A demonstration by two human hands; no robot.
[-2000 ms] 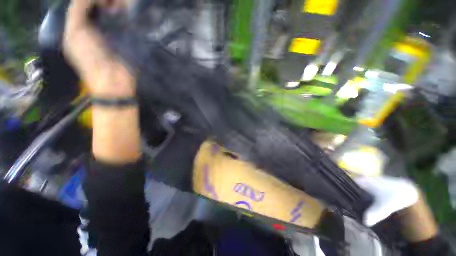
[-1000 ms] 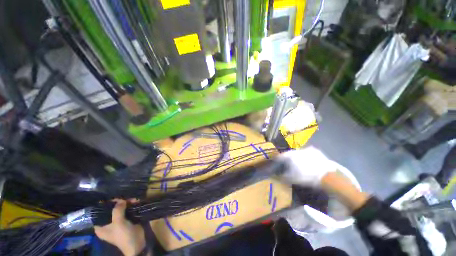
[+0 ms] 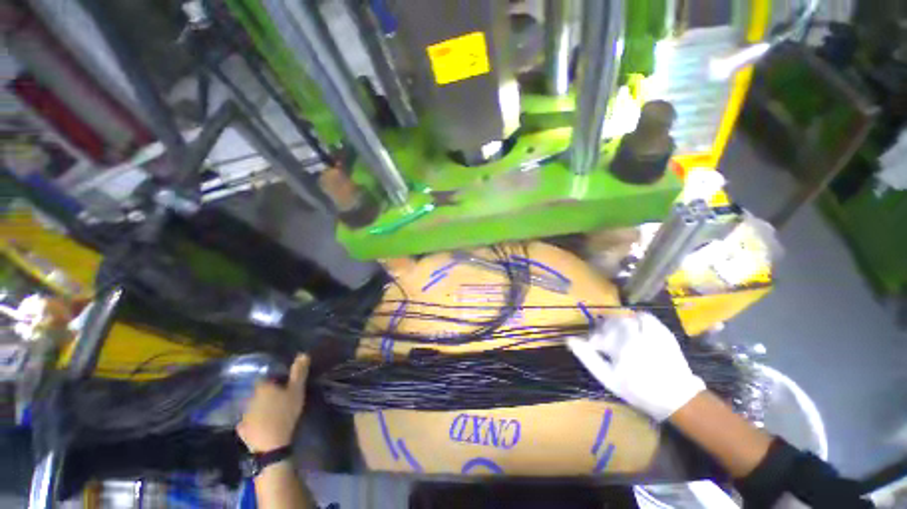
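Observation:
A thick bunch of thin black cables (image 3: 467, 382) lies across the cardboard cover (image 3: 507, 430), with some loose cables above it. My right hand (image 3: 641, 366), in a white glove, lies on the right part of the bunch; its fingers are partly bent, and whether they grip cables cannot be told. My left hand (image 3: 274, 413), bare with a black wristband, is at the left end of the bunch, beside a pale shiny band (image 3: 244, 366) on another dark bunch. Its thumb points up; its other fingers are hidden or blurred.
The green platen (image 3: 517, 204) with upright tie bars (image 3: 595, 89) stands behind the cardboard. Green-handled cutters (image 3: 403, 220) lie on it. Square metal tubes (image 3: 664, 254) stand at the right, above a white bucket (image 3: 796, 413). A padded rack (image 3: 94, 333) with dark bunches is at the left.
The blur has cleared and the view has shifted. The cable bunch, slanted and stretched between my hands before, now lies flatter and level across the cardboard. My gloved hand now rests over it.

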